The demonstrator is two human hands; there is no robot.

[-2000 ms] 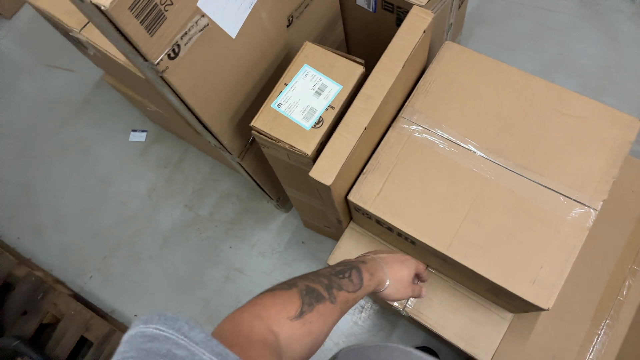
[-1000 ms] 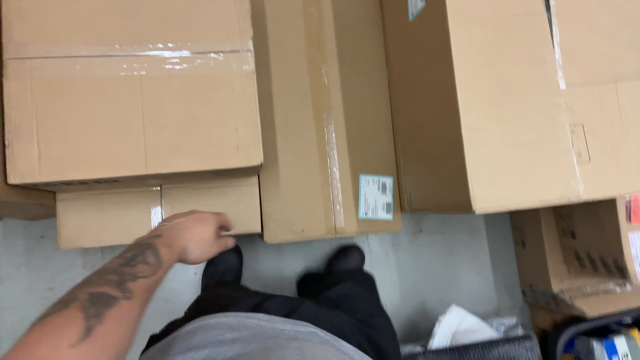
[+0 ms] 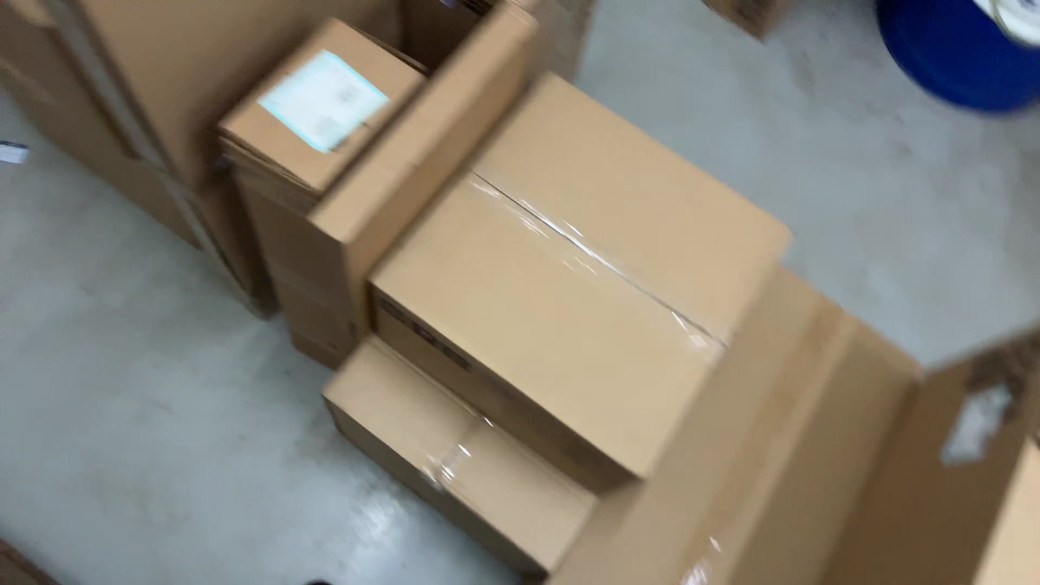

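Neither of my hands shows in the head view now. A large taped cardboard box [image 3: 569, 268] lies in the middle, its top flaps closed along a taped seam. It sits over a lower cardboard box [image 3: 463, 463], whose front part sticks out with shiny tape across it. Against the large box's left side stands a narrow upright cardboard box [image 3: 431, 138]. Left of that is a smaller cardboard box [image 3: 349, 106] with a blue-edged label on top. A long cardboard box [image 3: 747, 447] runs along the right side. The picture is blurred.
Tall cardboard boxes [image 3: 219, 73] stand at the upper left. A blue round container [image 3: 959, 49] is at the top right on the grey floor [image 3: 130, 390]. Another cardboard box [image 3: 918, 479] with a label rises at the right edge.
The view has swung away from the boxes at the right. The hand that was at the lower box's tape in both earlier frames is out of view.
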